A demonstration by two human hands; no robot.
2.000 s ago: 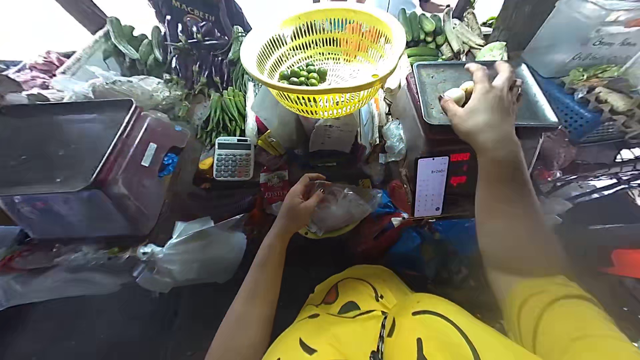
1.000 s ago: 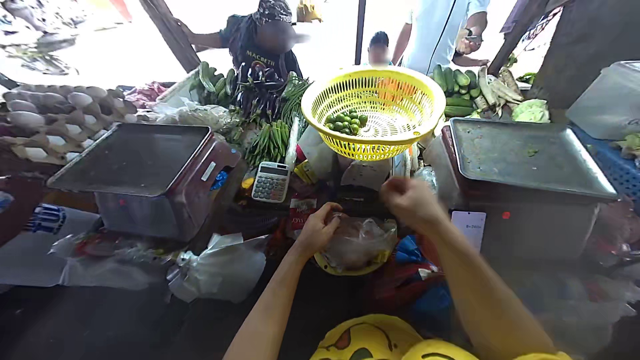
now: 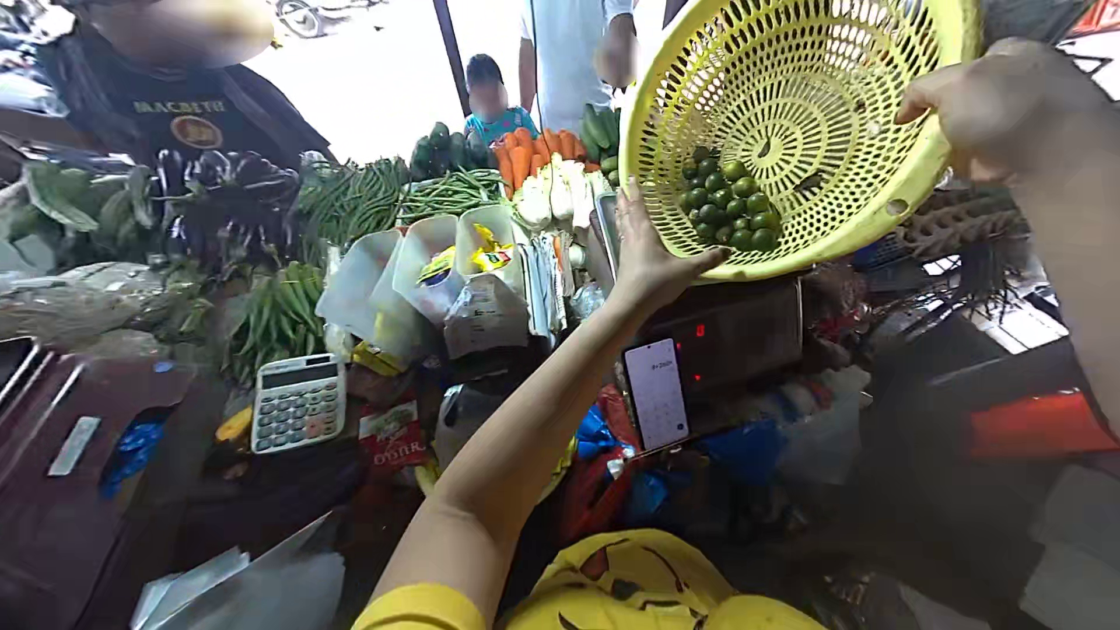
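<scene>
A yellow plastic basket is tilted at the upper right, with small green citrus fruits gathered in its lower left part. My left hand holds the basket's lower left rim, its thumb along the underside. At the right rim, my right hand grips the edge and is somewhat blurred. Below the basket stands a weighing scale with red digits, its pan mostly hidden. A smartphone leans upright against the scale's front.
A white calculator lies left of centre. Behind it are plastic containers, green beans, eggplants and carrots. A second scale stands at the left. People are beyond the stall, and plastic bags hang near my body.
Both hands have moved to the yellow basket, which is now tilted over the right scale. My left hand has let go of the clear plastic bag. The view has shifted.
</scene>
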